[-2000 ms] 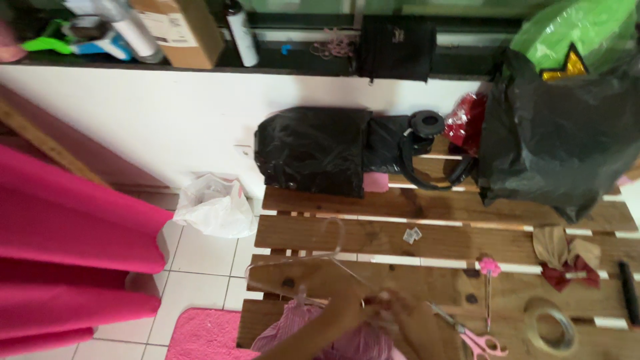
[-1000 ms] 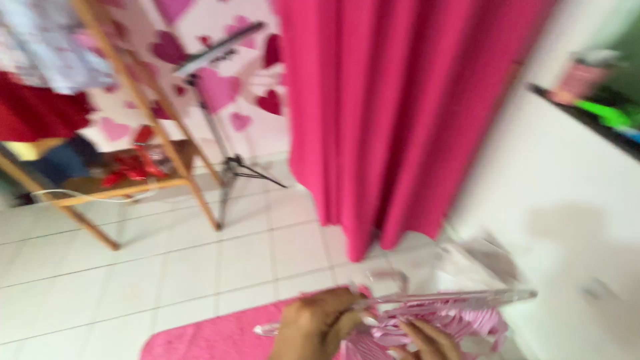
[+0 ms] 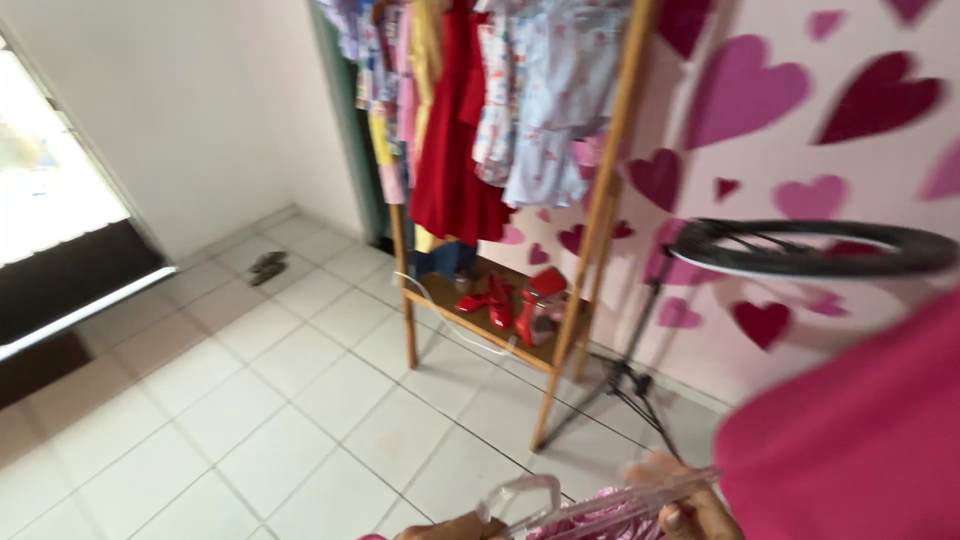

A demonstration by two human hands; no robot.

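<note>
A clear plastic hanger (image 3: 592, 508) with a pink garment (image 3: 600, 517) on it is at the bottom edge of the head view. My left hand (image 3: 454, 528) grips one end of the hanger, close to its hook. Around the other arm of the hanger, near the pink curtain, my right hand (image 3: 694, 502) has its fingers closed. Most of the garment lies below the frame.
A wooden clothes rack (image 3: 480, 330) holds children's clothes, with red shoes (image 3: 501, 301) on its shelf. Right of it stands a ring light (image 3: 817, 247) on a tripod. A pink curtain (image 3: 862, 427) hangs at right. Dark sandals (image 3: 268, 267) lie on the tiled floor.
The view has swung from the slatted wooden table to the clothes rack. The hanger and pink garment, over the table two seconds ago, are now held up away from it.
</note>
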